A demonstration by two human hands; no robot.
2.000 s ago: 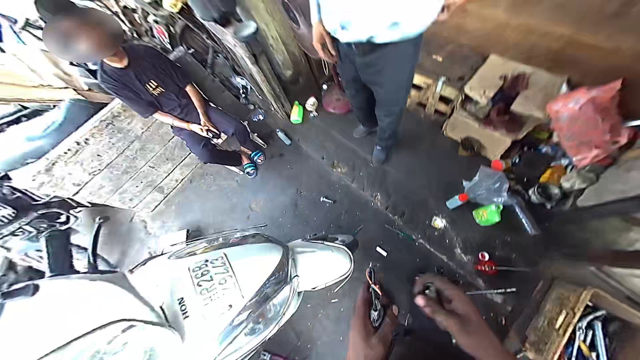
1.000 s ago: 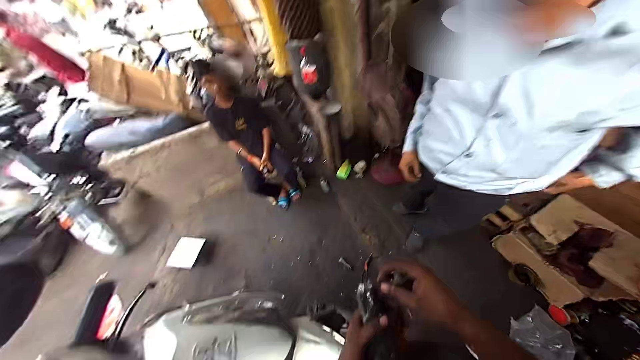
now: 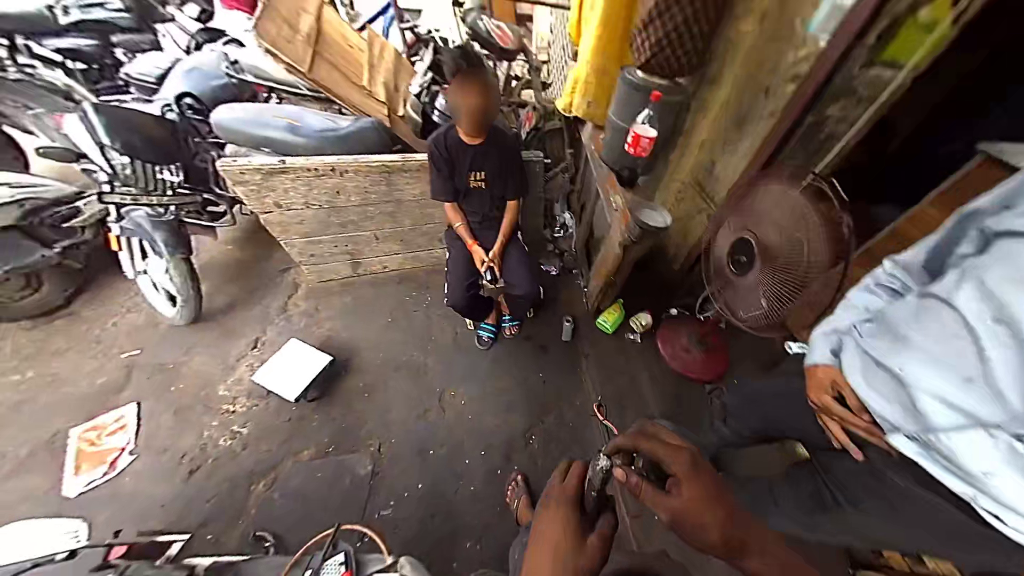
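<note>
Near the bottom centre, my left hand (image 3: pixel 566 512) grips a small dark part (image 3: pixel 598 474) with a pale, rough metal end; its exact kind is unclear. Thin wires (image 3: pixel 604 416) stick up from its far side. My right hand (image 3: pixel 680 480) is beside it, thumb and fingertips at the part's upper end. Those fingers are also curled around a dark object, mostly hidden. Both hands are close together above the dark floor.
A person in light blue (image 3: pixel 928 344) is close on the right, by a standing fan (image 3: pixel 776 252). Another person (image 3: pixel 478 192) sits ahead before wooden boards (image 3: pixel 360 208). Motorcycle parts (image 3: pixel 344 560) edge the bottom left; a parked motorcycle (image 3: pixel 152 208) stands farther left.
My hands, apart two seconds ago, are now together at the dark part. The view has swung up and left, bringing the fan and parked motorcycles into sight.
</note>
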